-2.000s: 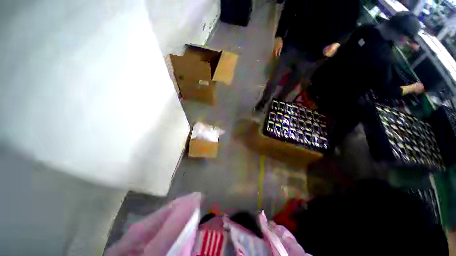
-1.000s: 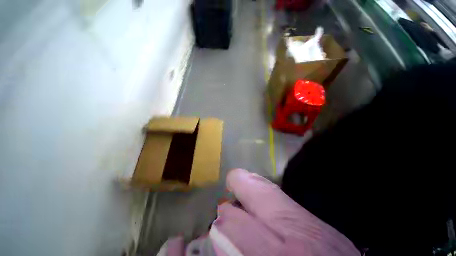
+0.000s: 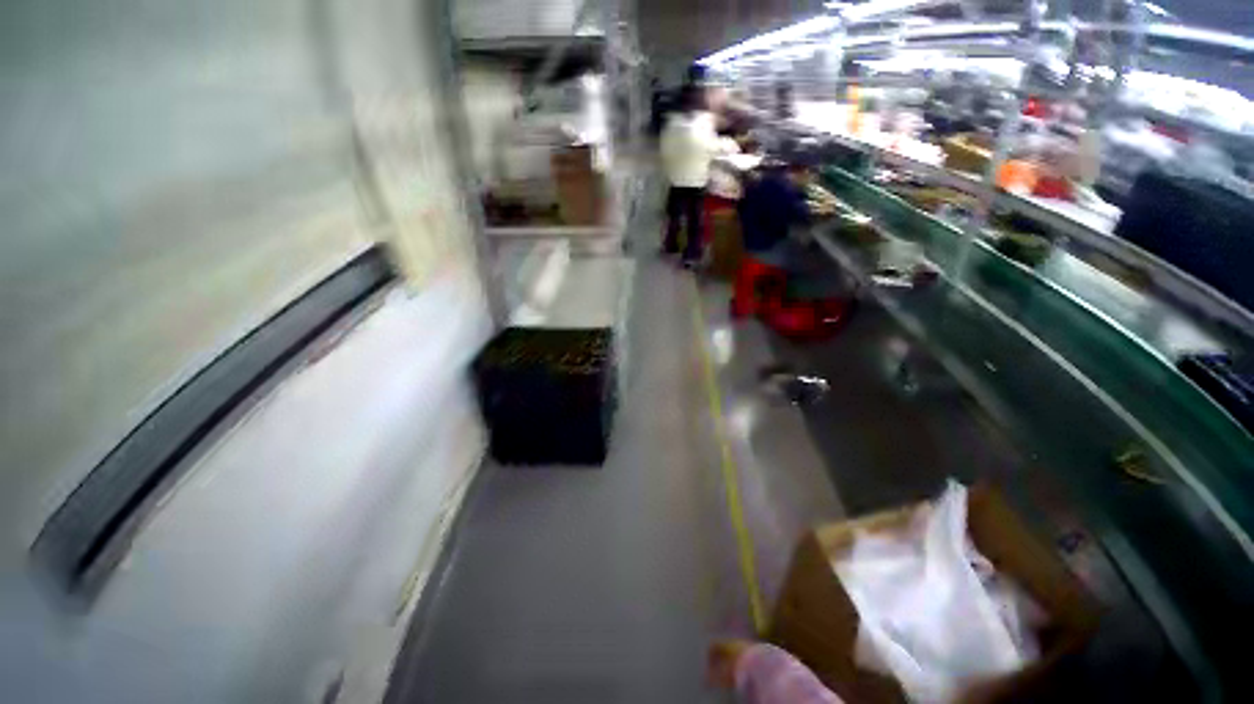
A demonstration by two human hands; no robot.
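Observation:
An open brown carton [image 3: 818, 626] stands on the floor at the lower right, with crinkled white plastic bags [image 3: 935, 598] inside and rising above its rim. My right hand [image 3: 729, 663], below a pink sleeve, is small, blurred and cut off at the bottom edge, just left of the carton. Its fingers cannot be made out, nor whether it holds anything. My left hand is out of the picture.
A stack of black trays [image 3: 547, 399] stands left of the aisle, before a metal rack [image 3: 557, 234]. A white wall runs along the left. A green conveyor [image 3: 1018, 323] runs along the right. A person in white [image 3: 690, 151] and a seated person in dark clothes [image 3: 770, 213] are ahead.
The view has lifted and moved forward along the aisle. The open empty carton and the red stool are out of view. The bag-filled carton is nearer, and the pink sleeve shows much less.

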